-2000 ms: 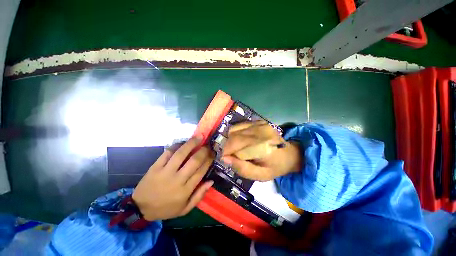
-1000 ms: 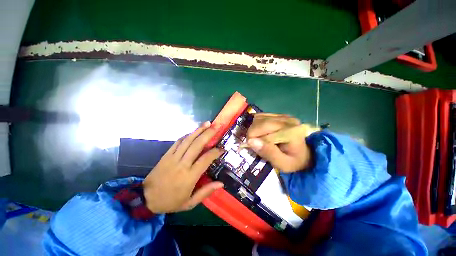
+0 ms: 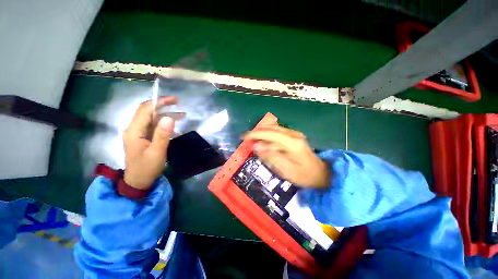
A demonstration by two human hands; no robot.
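Note:
The opened tablet (image 3: 262, 173) lies tilted in its red foam tray (image 3: 248, 210), front centre. Silvery patches, a white battery area and an orange-yellow strip show in it. My left hand (image 3: 146, 143) is raised left of the tray, fingers pinching a thin clear film (image 3: 188, 101), hard to see in the glare. A black adhesive sheet (image 3: 192, 155) lies between my left hand and the tray. My right hand (image 3: 289, 155), blurred, is over the tray's upper corner and the tablet's board end. Its fingertips are partly unclear, and no tool can be made out in it.
Several red foam trays (image 3: 453, 180) stand at the right edge. A grey metal post (image 3: 415, 54) crosses the upper right, with another tray (image 3: 453, 82) behind it. The chipped white rail (image 3: 262, 83) runs across behind the bench. A dark bar (image 3: 41, 111) juts in at left.
My left hand has left the tray, moved left and up, and now pinches film. My right hand has shifted from the board towards the tray's upper corner. The black sheet is turned and nearer the tray.

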